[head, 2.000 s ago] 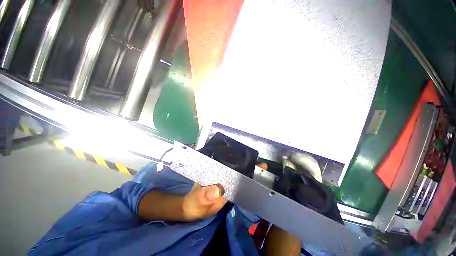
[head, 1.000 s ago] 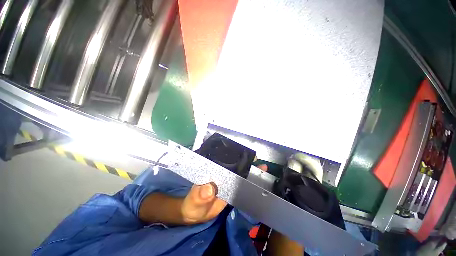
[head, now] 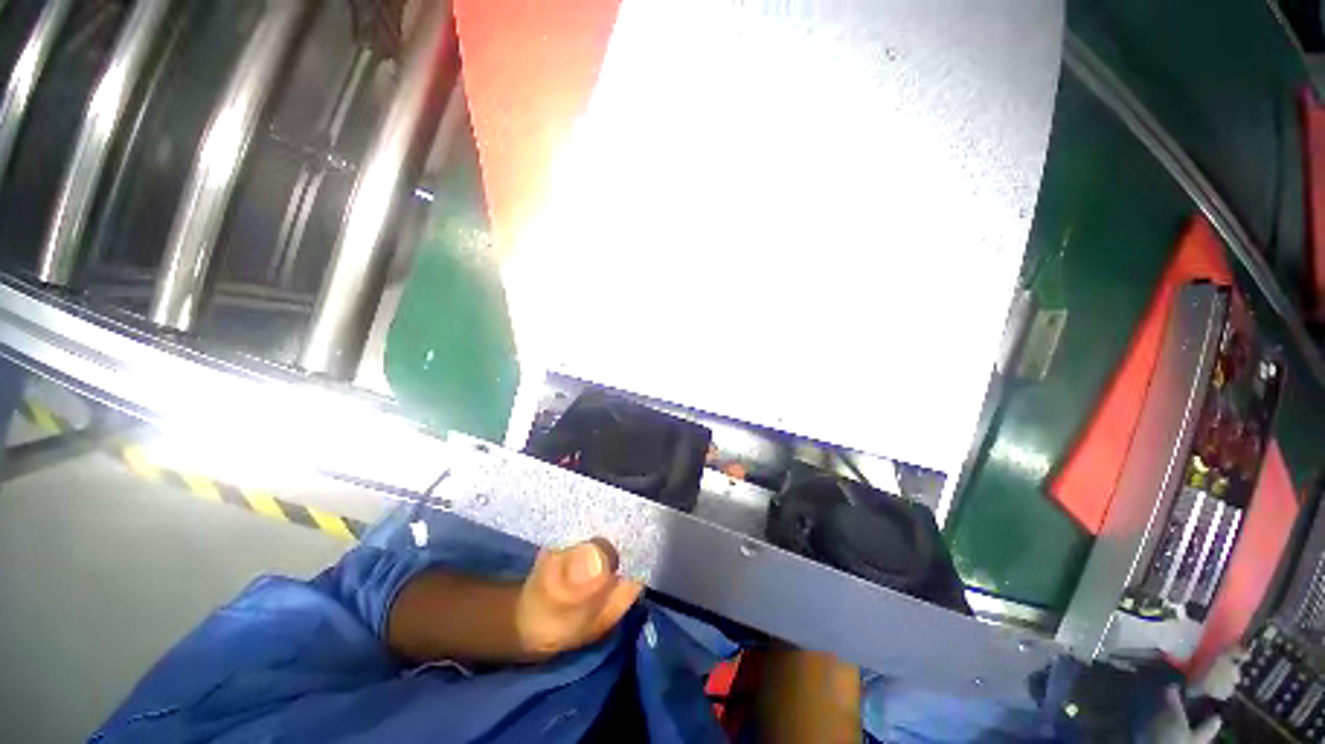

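Observation:
The fan panel (head: 727,560), a long silver strip with two black fans (head: 857,531), lies across the open near end of the large silver-white metal box (head: 799,218). The fans face the opening and partly cover it. My left hand (head: 574,596) is bare and grips the panel left of its middle, thumb on the near face. A bit of fingertip shows between the fans. My right forearm (head: 807,698) shows below the panel; the right hand itself is hidden behind panel and fans.
Metal rollers (head: 218,160) lie at the left, a green board (head: 451,313) and orange-red foam (head: 538,102) beside the box. At the right stands an open unit (head: 1213,465). Another person's white glove (head: 1199,712) is at the lower right edge.
The panel has turned more level and its right end sits closer to the box opening. The white glove seen between the fans is now mostly hidden. The whole view has shifted slightly.

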